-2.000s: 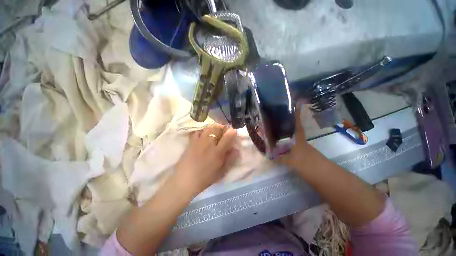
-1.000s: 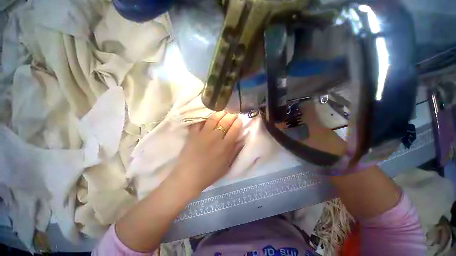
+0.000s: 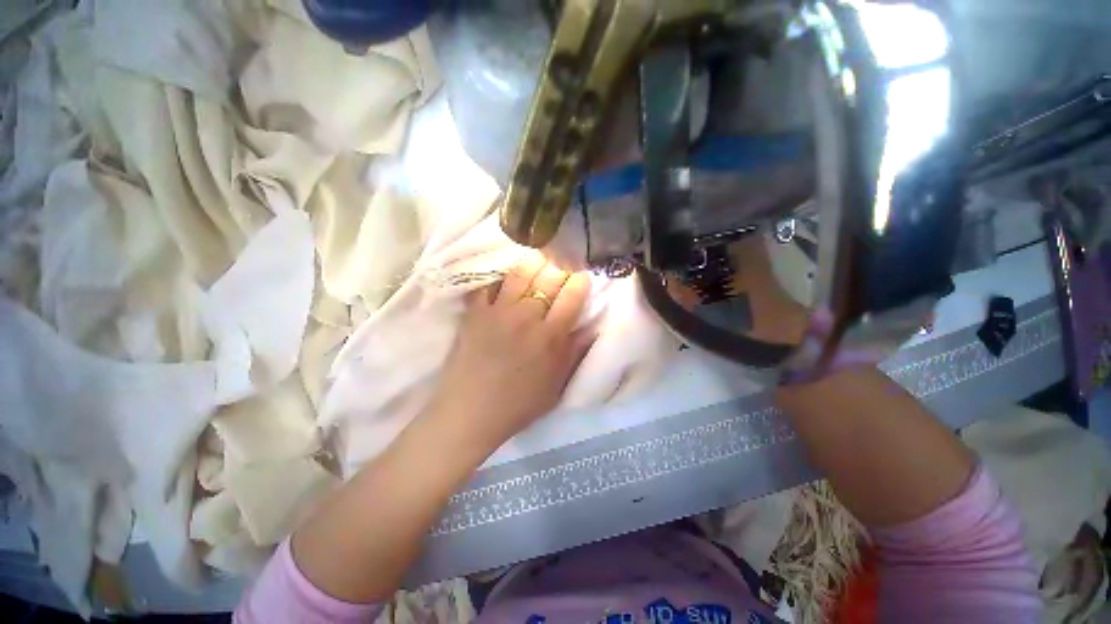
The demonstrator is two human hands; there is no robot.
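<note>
A pale pink-cream fabric piece [image 3: 402, 366] lies on the sewing machine bed, running to the bright needle area [image 3: 615, 268]. My left hand [image 3: 524, 329], with a ring, lies over the fabric, holding it down, fingertips just left of the needle. My right hand [image 3: 768, 293] is partly seen through a shiny chrome loop [image 3: 902, 159], behind the machine parts. Its fingers are hidden, so its grip cannot be told. A brass key [image 3: 560, 134] hangs in front of the machine head.
Cream fabric pieces [image 3: 183, 219] are heaped at left. A ruler strip [image 3: 609, 469] runs along the table edge. A small black part [image 3: 997, 324] and a phone [image 3: 1078, 305] are at right. Thin strips [image 3: 814, 536] hang below the edge. A blue round object [image 3: 366, 15] is at top.
The key and chrome loop have swung into larger, nearer view since two seconds ago, hiding the snips. My left hand stays on the fabric near the needle, with little shift.
</note>
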